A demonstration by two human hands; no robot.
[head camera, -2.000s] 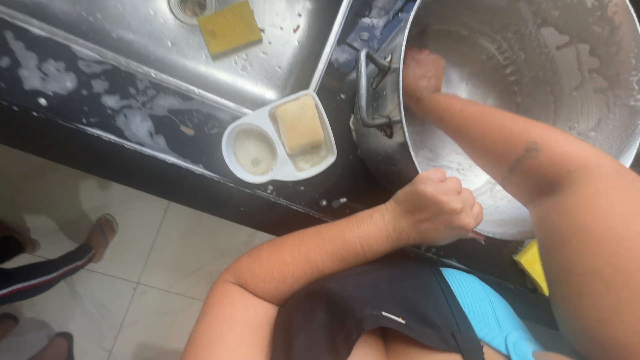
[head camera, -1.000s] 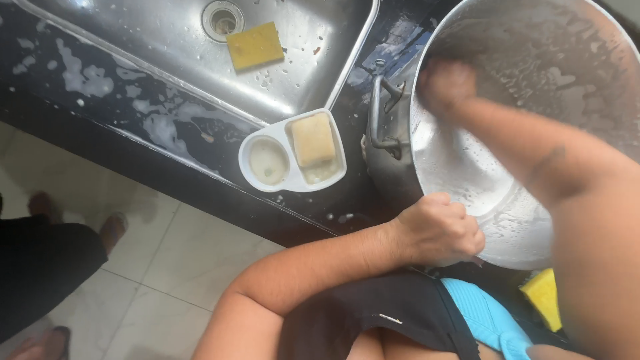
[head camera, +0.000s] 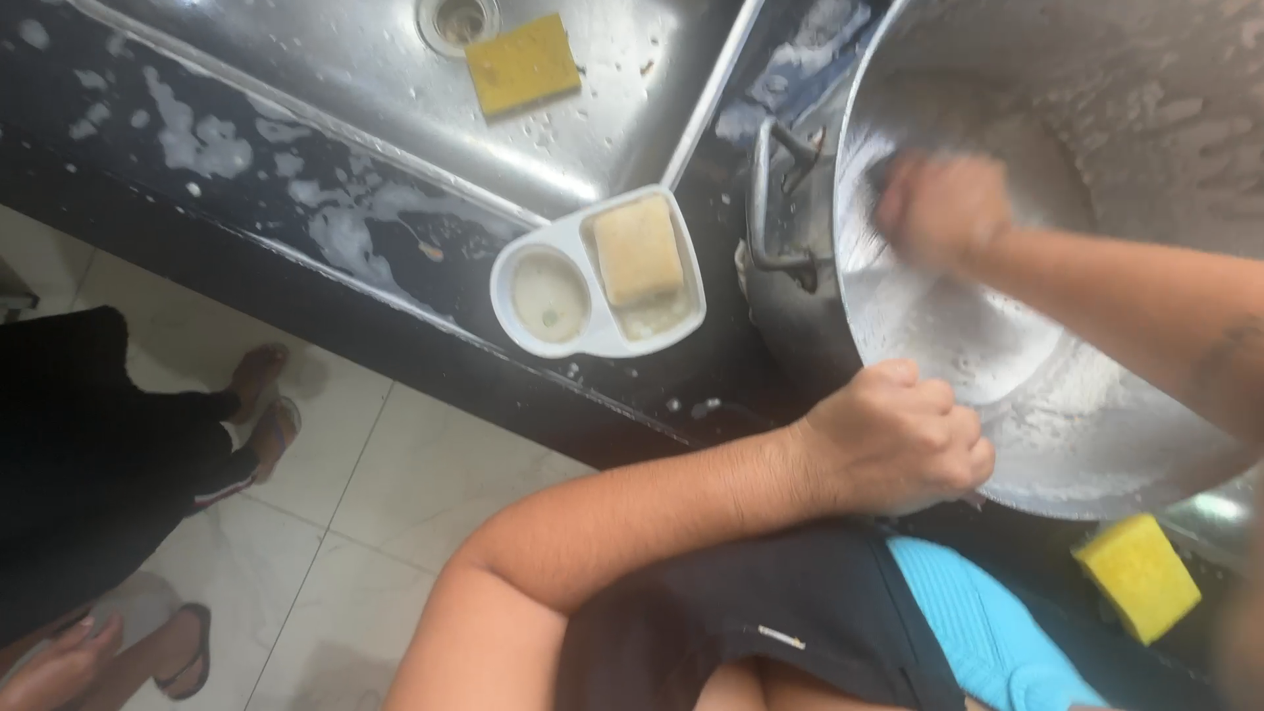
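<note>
A large metal pot [head camera: 1047, 395] lies tipped on the dark counter, its mouth facing me and soapy streaks inside. My left hand [head camera: 894, 434] is closed on the pot's near rim. Inside the pot, my right hand [head camera: 943, 207] presses against the side wall, blurred, with a dark scrubbing pad that is only partly visible under its fingers. Left of the pot's looped handle [head camera: 765, 197] sits a white two-part plastic dish [head camera: 597, 341]; one part holds a pale soap block [head camera: 639, 250], the other a cloudy liquid.
A yellow sponge [head camera: 523, 64] lies in the steel sink [head camera: 365, 94] beside the drain [head camera: 459, 20]. Another yellow sponge [head camera: 1141, 578] is below the pot's rim. Suds spot the dark counter edge [head camera: 365, 257]. At the lower left, people's feet in sandals [head camera: 272, 434] stand on the tiled floor.
My right hand has moved about against the inside wall of the pot. My left hand stays at the rim. The people at the lower left have shifted.
</note>
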